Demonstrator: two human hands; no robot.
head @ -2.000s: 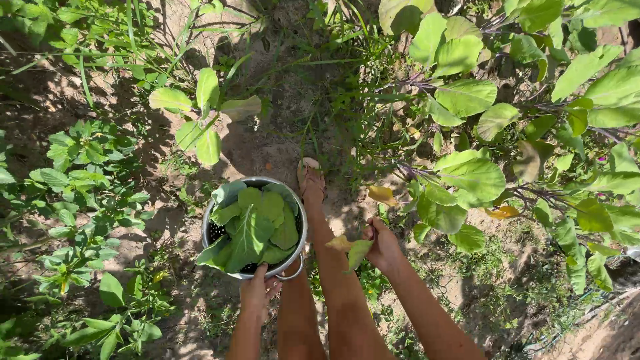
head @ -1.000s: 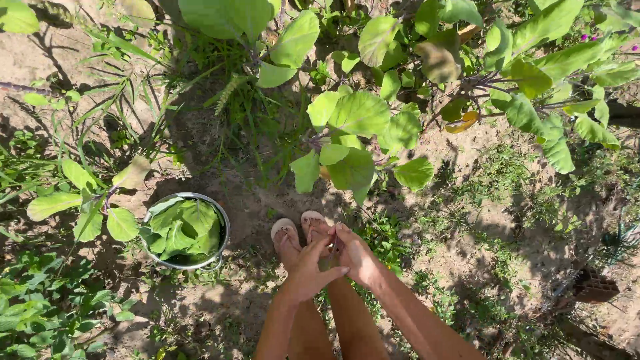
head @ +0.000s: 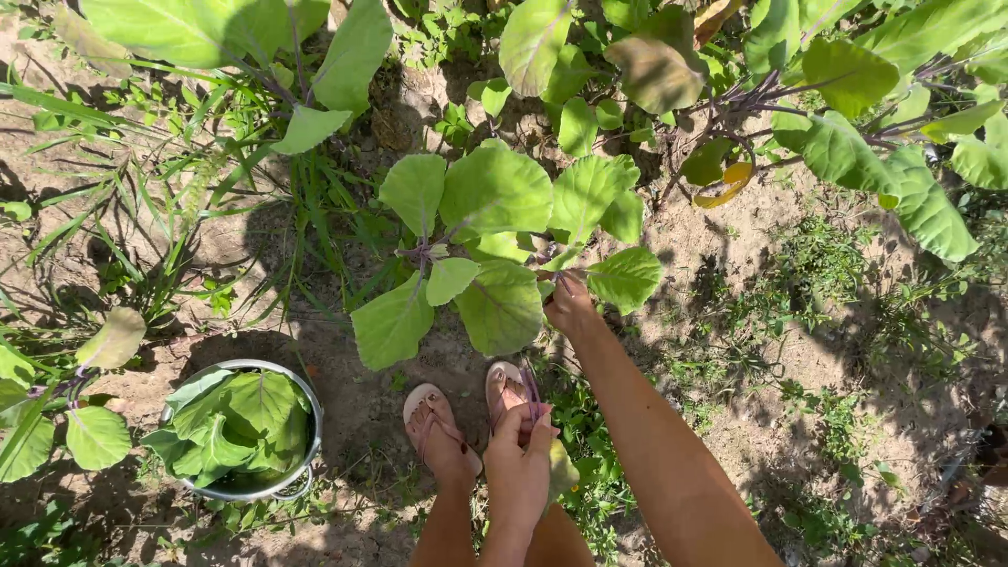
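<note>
My left hand pinches the purple stalk of a picked leaf between thumb and fingers, above my right foot; the leaf's blade hangs partly hidden behind the hand. Reaching forward, my right hand has its fingers closed around a purple stem at the right side of a leafy plant with broad green leaves. Leaves partly cover those fingertips. On the soil at the lower left stands a metal colander with a loop handle, holding a heap of green leaves.
My feet in flip-flops stand on sandy soil just below the plant. More broad-leaved plants spread across the upper right and upper left. Tall grass grows left of the middle plant, and low weeds cover ground at the right.
The colander, held in my left hand two seconds ago, now rests on the ground. My hands, together one second ago, are apart, with the right one extended to the plant. The view has shifted.
</note>
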